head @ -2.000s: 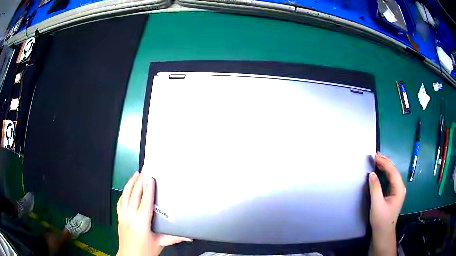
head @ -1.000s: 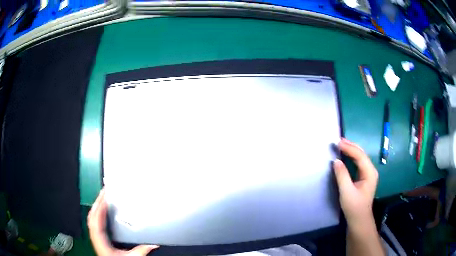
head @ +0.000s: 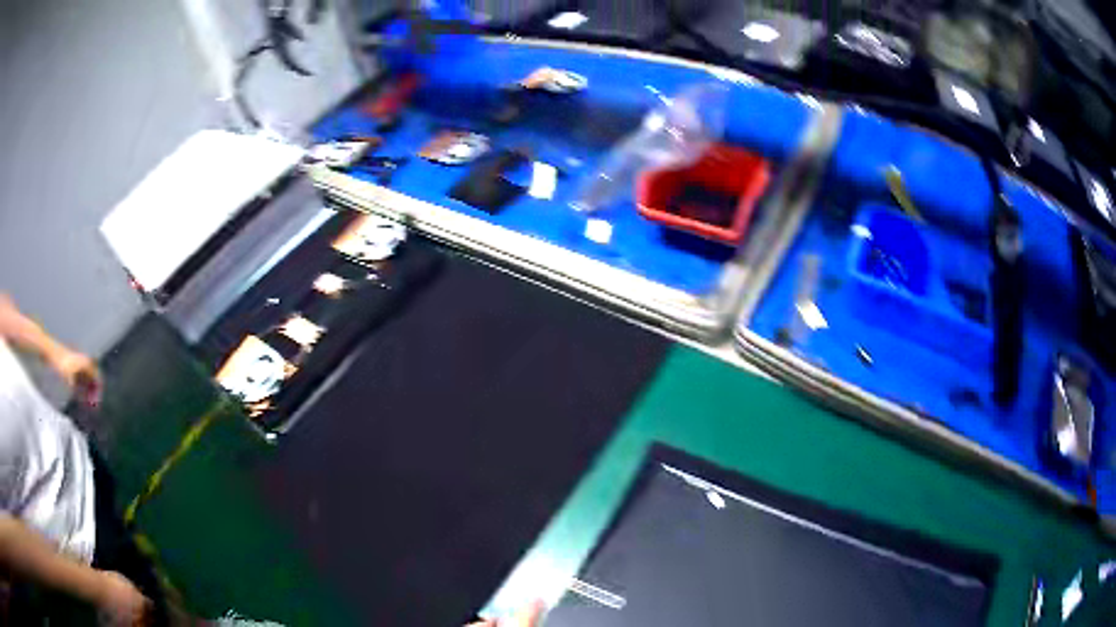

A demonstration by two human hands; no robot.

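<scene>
A closed laptop (head: pixel 783 570) lies on a black mat at the bottom right, cut off by the lower edge. Its cover looks dark grey here, with a small light notch near the far edge and a pale mark at its left side. Only blurred fingertips of my left hand (head: pixel 519 616) show at the bottom edge, beside the laptop's left side. Whether they grip it is hidden. My right hand is out of the picture.
A black mat (head: pixel 453 429) lies left of the laptop. Beyond it is an opened laptop base (head: pixel 300 331) with exposed fans. Blue-lined trays (head: pixel 575 263) at the back hold a red bin (head: pixel 704 194) and a blue bin (head: pixel 890 251). A person in white (head: pixel 43 465) is at the left.
The view has swung left and up. The laptop now sits at the bottom right. My left hand is mostly cut off and my right hand has left the picture.
</scene>
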